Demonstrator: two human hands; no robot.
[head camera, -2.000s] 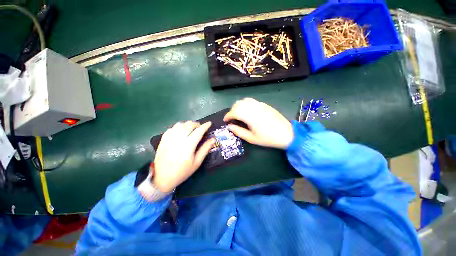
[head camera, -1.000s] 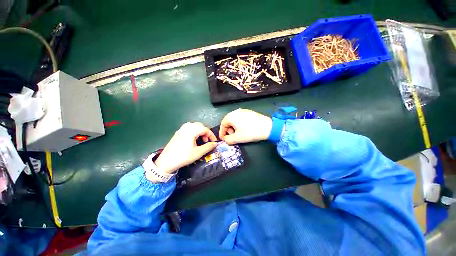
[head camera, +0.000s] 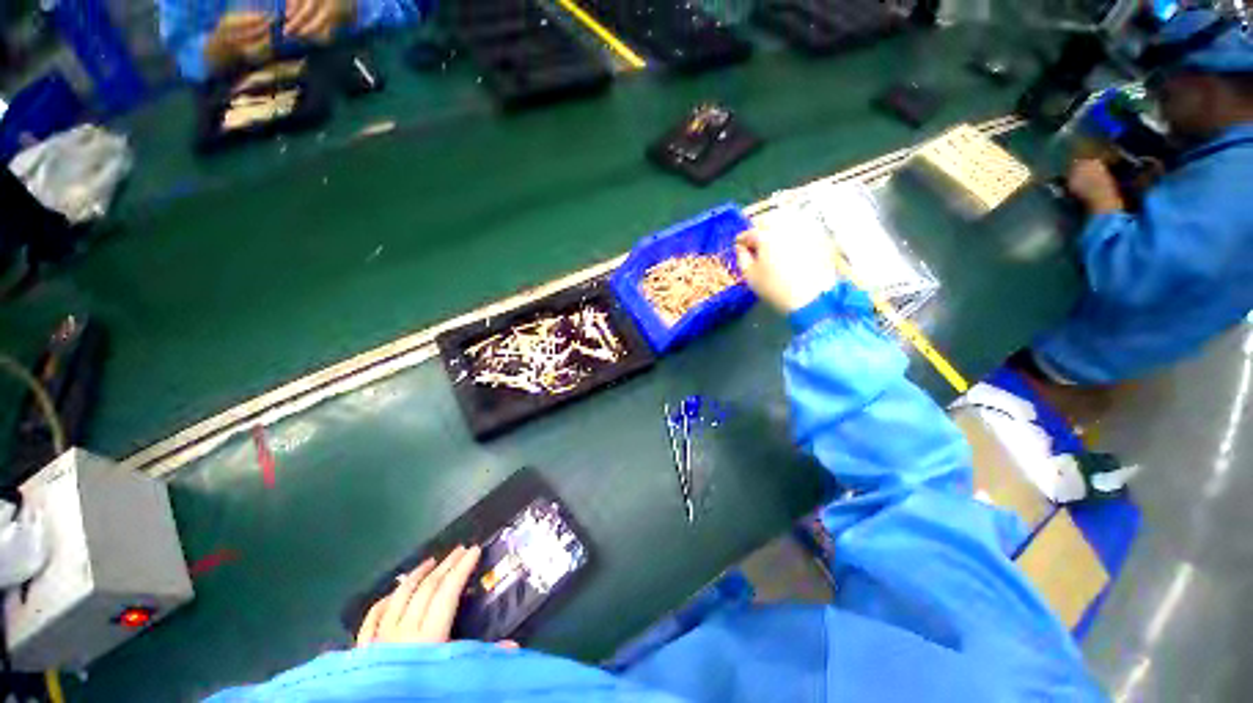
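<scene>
The open phone body (head camera: 502, 584) lies on the black foam pad (head camera: 511, 492) at lower centre, its shiny speckled board end to the upper right. My left hand (head camera: 423, 599) holds its lower-left end, with fingers over it and a fingertip showing at its lower edge. My right hand (head camera: 786, 267) is at the right rim of the blue parts bin (head camera: 664, 327), its fingers bent together; whether they hold anything cannot be told. The bin holds tan-gold strips (head camera: 690, 286). The black foam parts tray (head camera: 511, 416) with loose pale strips touches the bin's left side.
Tweezers (head camera: 682, 467) lie right of the pad beside blue film scraps (head camera: 701, 409). A grey-white control box (head camera: 107, 549) stands at left. Clear plastic packaging (head camera: 873, 254) and a cream tray (head camera: 976, 168) lie at right. One person (head camera: 1168, 247) works at right; another's hands (head camera: 282, 28) show across the line.
My right hand has left the phone and moved up and right to the blue bin. My left hand stays at the phone's left end. The view has shifted up and right.
</scene>
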